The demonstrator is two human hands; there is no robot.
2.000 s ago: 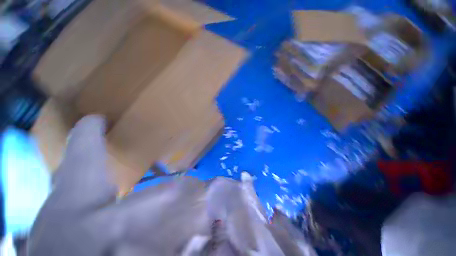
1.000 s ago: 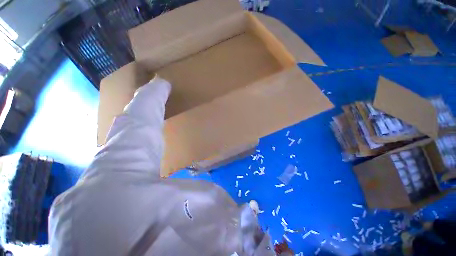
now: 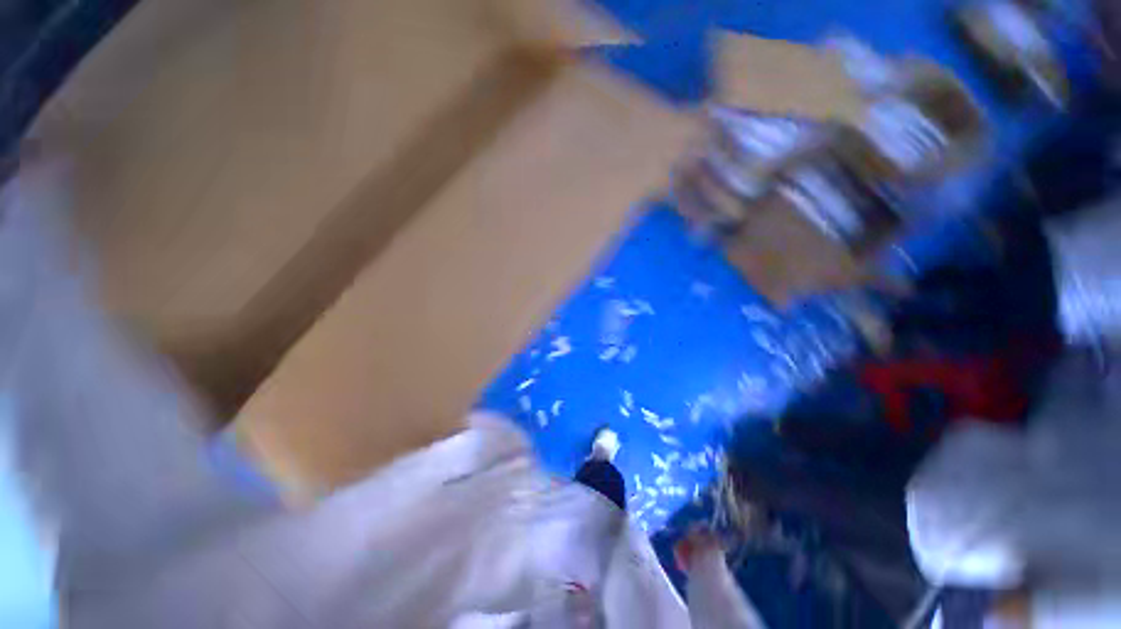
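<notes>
A large brown open carton (image 3: 479, 246) fills the upper left, close to me and strongly blurred. Its visible inside shows no items. My pale left sleeve runs up along the carton's left side, but I cannot make out my left hand at its end. More pale clothing lies below the carton's lower edge. I cannot make out my right hand in the blur.
Blue floor (image 3: 578, 332) with scattered white slips lies right of the carton. Smaller open cartons (image 3: 787, 252) with pale items stand at upper right. A person in dark and pale clothing (image 3: 971, 492) is at right. A white-tipped shoe (image 3: 602, 445) shows at lower centre.
Compared with one second ago, the view has swung and blurred. The large carton appears bigger and further left, and the left sleeve has shifted to the left edge. The person at right now shows more.
</notes>
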